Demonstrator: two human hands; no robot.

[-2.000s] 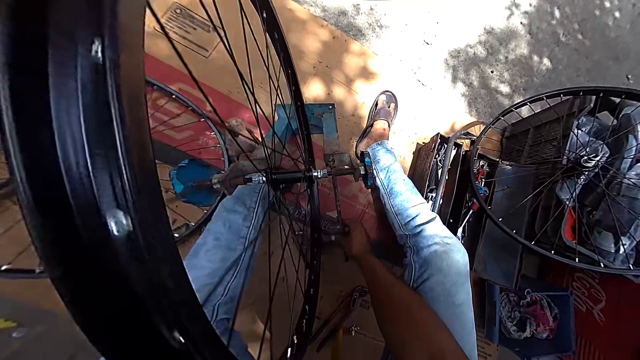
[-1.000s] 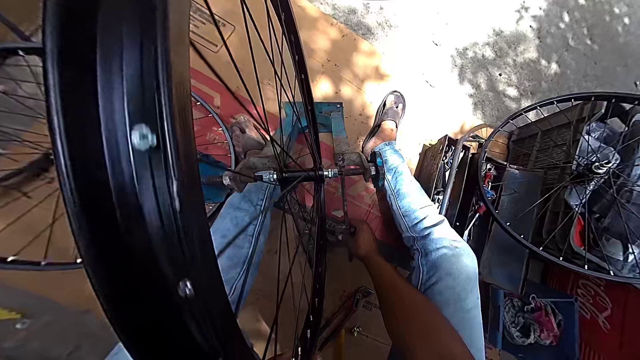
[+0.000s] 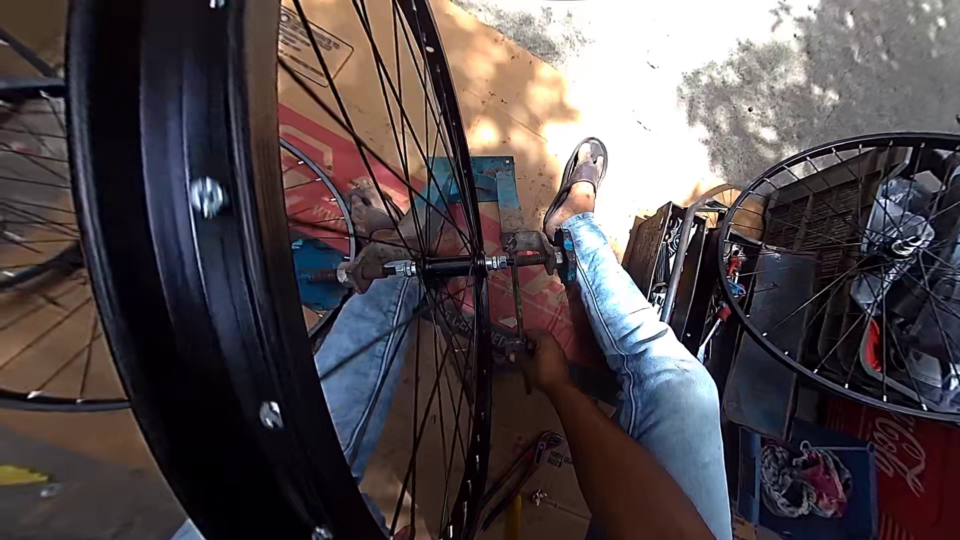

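Note:
A black bicycle wheel (image 3: pixel 480 330) stands upright in front of me, its rim large at the left. Its hub (image 3: pixel 450 266) is held by its threaded axle between the rusty arms of a blue metal truing stand (image 3: pixel 491 169). Right of the spokes, my right hand (image 3: pixel 544 361) has its fingers closed around a thin metal rod (image 3: pixel 517 300) that runs up toward the axle. A small skin-toned patch at the bottom edge, behind the spokes, may be part of my left hand (image 3: pixel 403 533); the rest is hidden.
Another spoked wheel (image 3: pixel 806 367) leans over boxes at right, near a blue bin (image 3: pixel 866 480) holding tangled items. More wheels (image 3: pixel 67 405) lie at left. Cardboard (image 3: pixel 495 82) covers the ground. Red-handled pliers (image 3: pixel 529 461) lie below my right hand. My sandaled foot (image 3: pixel 581 180) is beyond the stand.
The bright fittings along the near rim sit at different places than two seconds ago. My right hand stays at the rod. The view has shifted slightly.

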